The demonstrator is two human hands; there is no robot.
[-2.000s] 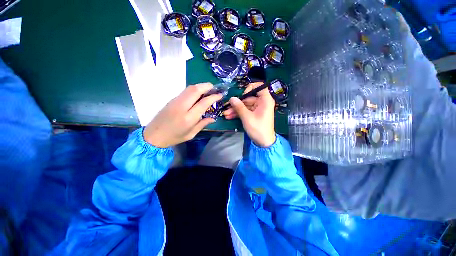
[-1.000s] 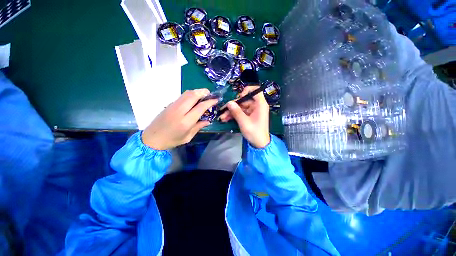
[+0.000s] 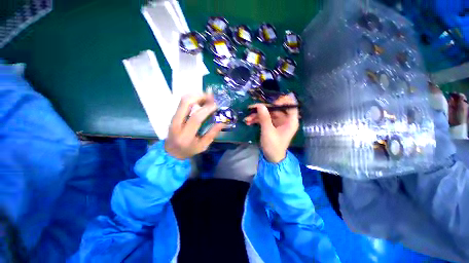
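Note:
A round unit (image 3: 224,118) with a white square inside lies at the bench's near edge, just right of my left fingertips. My left hand (image 3: 192,123) is spread beside it, blurred; whether it touches the unit or a clear film is unclear. My right hand (image 3: 276,122) is shut on a thin dark pen-like tool (image 3: 280,107), to the right of the unit and apart from it. Several more round units (image 3: 222,47) with white-yellow squares lie beyond my hands, with a shiny clear-rimmed dark disc (image 3: 240,75) among them.
White paper strips (image 3: 146,85) lie left of the units. A tall stack of clear blister trays (image 3: 367,102) stands at right, beside a person's grey sleeve (image 3: 411,205) and hand (image 3: 457,109). A blue sleeve (image 3: 38,113) is at left. A patterned sheet (image 3: 23,18) is at far left.
My left fingers have opened and moved off the round unit, which now shows. My right hand with the dark tool has drawn away to the right. The whole view has shifted a little.

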